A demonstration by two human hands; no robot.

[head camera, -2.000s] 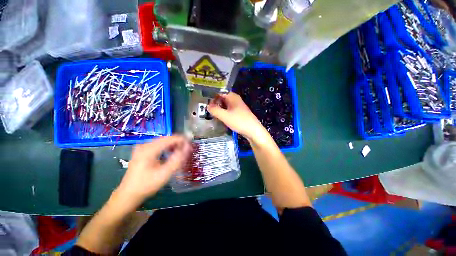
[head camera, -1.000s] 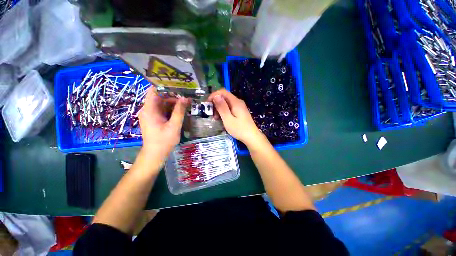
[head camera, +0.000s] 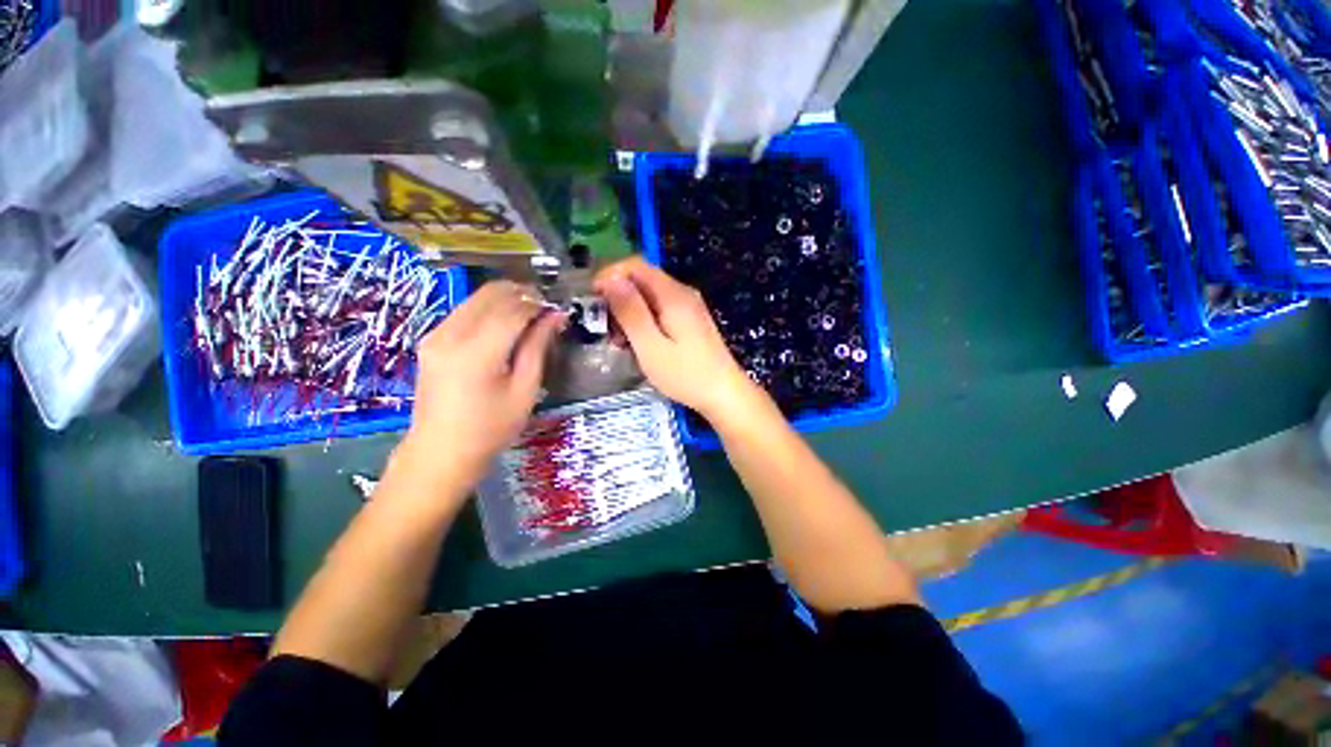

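Observation:
The small metal press fixture [head camera: 590, 318] sits under the green press. My left hand [head camera: 489, 365] is at its left side with fingertips pinched together; a thin light pin seems to show at the fingertips, partly hidden. My right hand [head camera: 660, 333] is at its right side, fingers bent against the block; whether it holds a small part cannot be told. A clear plastic box [head camera: 504, 543] with a row of red-and-white pins lies just in front of the fixture.
The guard plate [head camera: 423, 204] with a yellow warning label hangs above. A blue bin of pins [head camera: 172, 365] is left, a blue bin of black rings [head camera: 880, 292] right. A black flat object [head camera: 240, 531] lies front left. Stacked blue bins [head camera: 1109, 277] stand far right.
My left hand has come from over the clear box to the fixture's left side, its fingertips now closer to the block. My right hand stays at the fixture. The view has shifted.

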